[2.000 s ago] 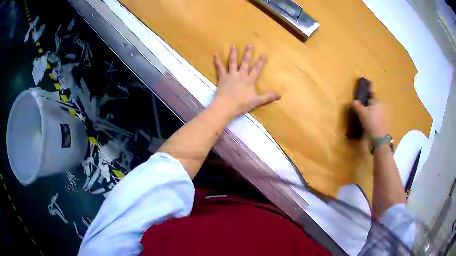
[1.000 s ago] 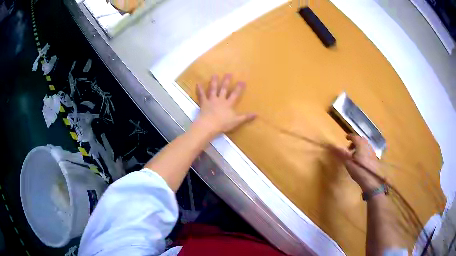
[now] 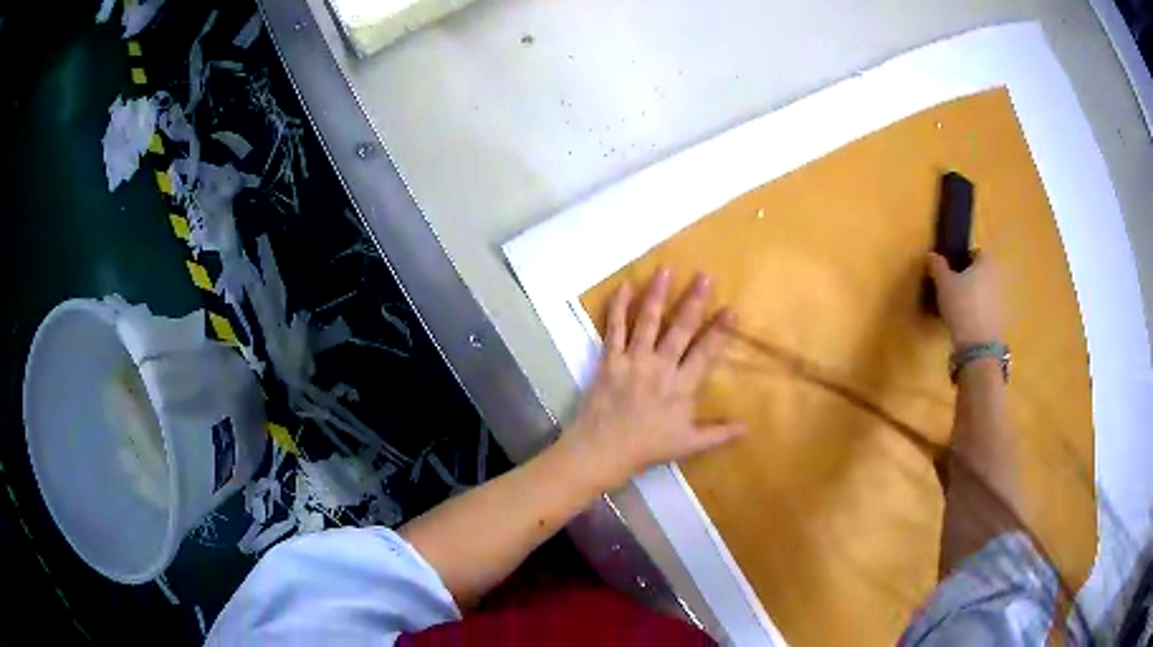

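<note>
The orange garment panel point(image 3: 872, 417) lies on a white underlay point(image 3: 708, 164) that shows around its edges. My left hand point(image 3: 651, 392) lies on the panel's near-left corner, fingers spread, holding nothing. My right hand point(image 3: 967, 297) holds the lower end of a dark fabric weight point(image 3: 956, 221) on the right part of the panel. A blurred dark line crosses the panel from near my left fingertips to my right forearm; I cannot tell what it is.
The pale grey table point(image 3: 607, 108) has a metal edge strip point(image 3: 474, 341). A pale block-like item point(image 3: 392, 19) lies at the table's far left. On the floor are a white bucket point(image 3: 190, 436) and white scraps point(image 3: 221, 202) beside yellow-black tape point(image 3: 200, 274).
The view has shifted to the panel's far end. My right hand, empty a second ago beside the metal weight, now grips the dark weight. The metal weight is out of view.
</note>
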